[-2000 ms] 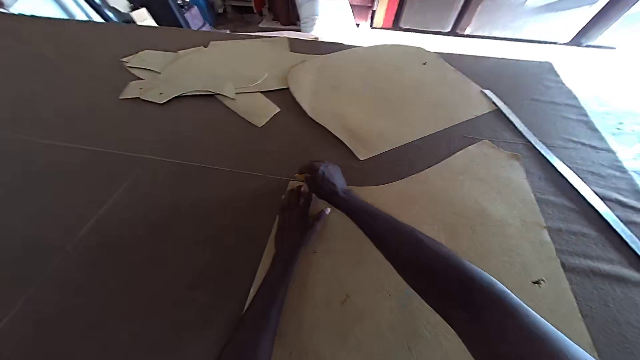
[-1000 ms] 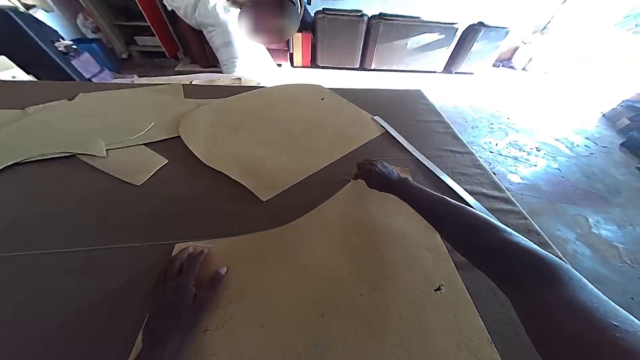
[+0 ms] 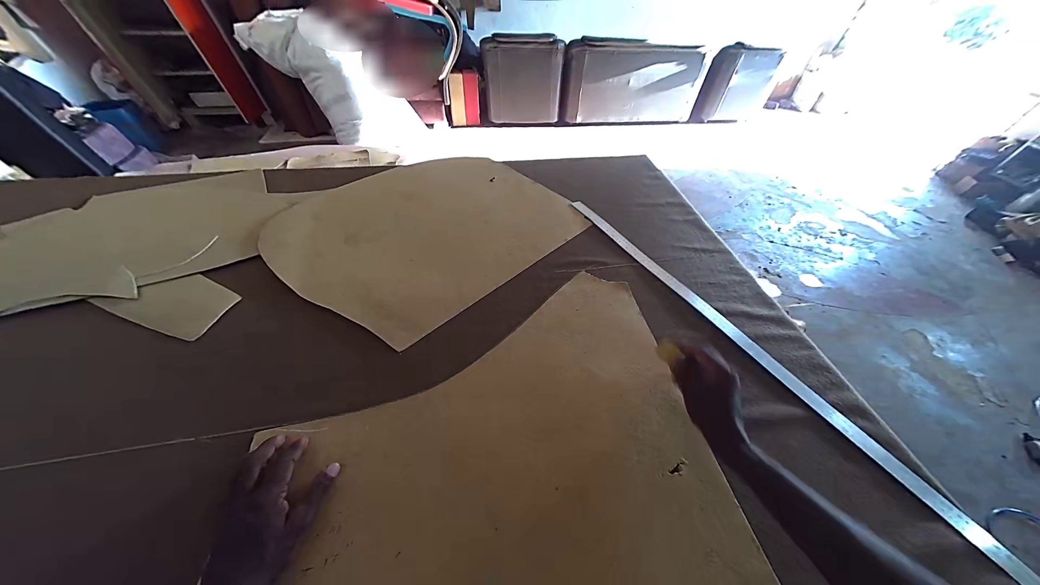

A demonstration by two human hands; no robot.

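A large tan paper or card garment pattern piece (image 3: 520, 455) lies flat on dark brown fabric (image 3: 122, 390). My left hand (image 3: 272, 496) presses on its upper left corner, fingers apart. At the pattern's right edge, my right hand (image 3: 707, 378) is blurred and pinches a small yellowish piece, perhaps tailor's chalk (image 3: 670, 353), against the edge. A thin pale line (image 3: 97, 453) runs on the fabric leftward from the pattern's left corner. To the right of my right hand lies a long metal ruler (image 3: 756, 349), slanting down along the table's side.
Beyond the large piece lie a rounded pattern piece (image 3: 422, 244) and several overlapping smaller pattern pieces (image 3: 179, 215). A person in white (image 3: 341, 81) is past the table's far edge. Dark padded seats (image 3: 634, 81) stand by the wall. Concrete floor (image 3: 894, 309) borders the table's right side.
My right hand has moved from the pattern's left corner, along its curved top edge to the upper tip, and down to its right edge. My left hand stays near the left corner. The view has shifted right.
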